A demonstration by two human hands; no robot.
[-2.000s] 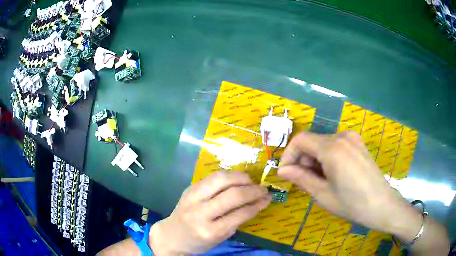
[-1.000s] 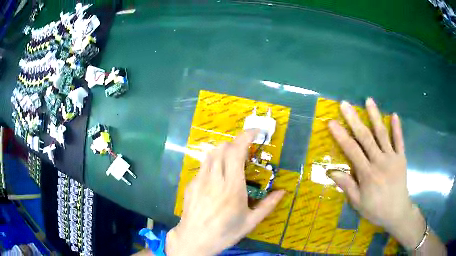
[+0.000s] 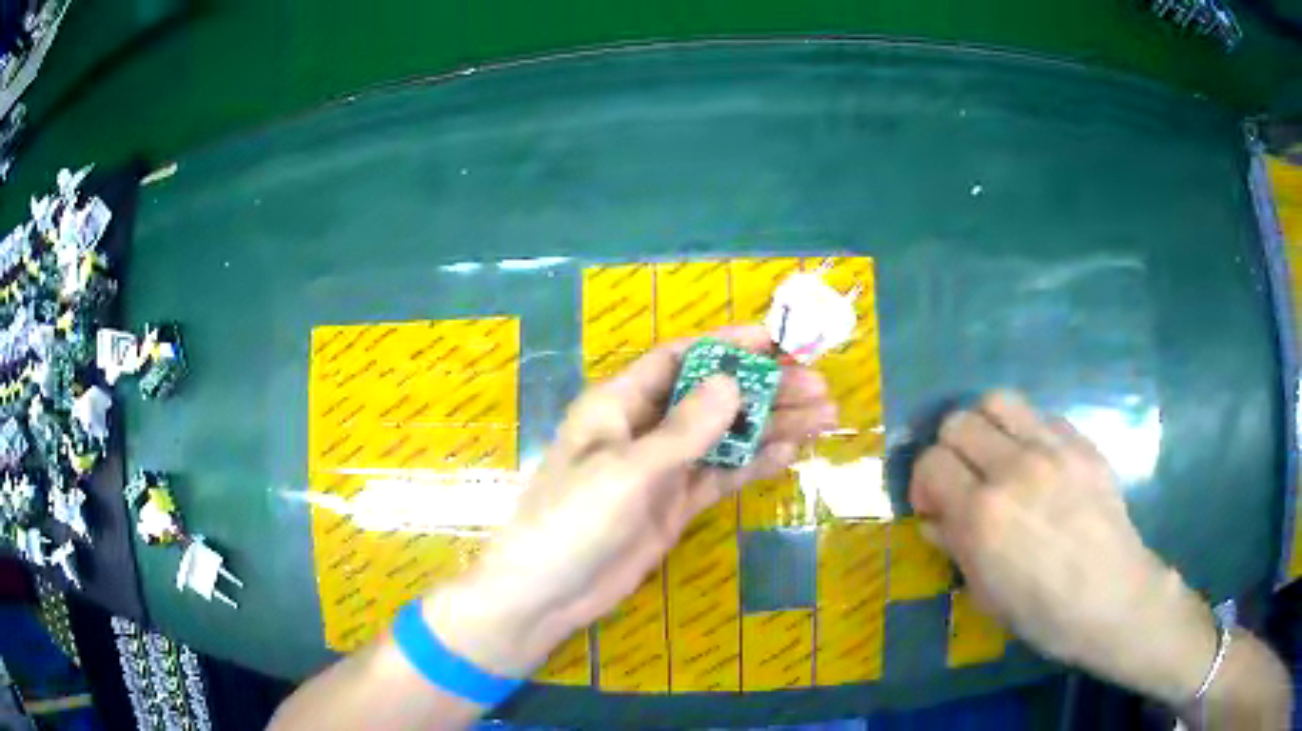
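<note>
My left hand (image 3: 614, 457) holds a green circuit board (image 3: 728, 403) between thumb and fingers, its soldered face up. A white plug end (image 3: 814, 314) hangs beside the board over the top right of the middle yellow tape sheet (image 3: 700, 628); a bit of red wire shows between them. My right hand (image 3: 1028, 528) is at the right edge of the yellow pieces, fingers curled down. Its fingertips are hidden, so I cannot tell whether it holds a piece. Small yellow pieces (image 3: 978, 628) lie beside and below it.
Another yellow sheet (image 3: 414, 386) lies on the dark green bench (image 3: 571, 172) at left. Two board-and-plug units lie farther left, one with its white plug (image 3: 207, 571) pointing right. A jumbled pile of units (image 3: 50, 343) is at the far left edge. More yellow material (image 3: 1281, 214) shows at the far right.
The view has shifted right. My left hand has lifted the board from the sheet and turned its soldered face up. My right hand has gone from flat and spread on the sheet to curled at its right edge.
</note>
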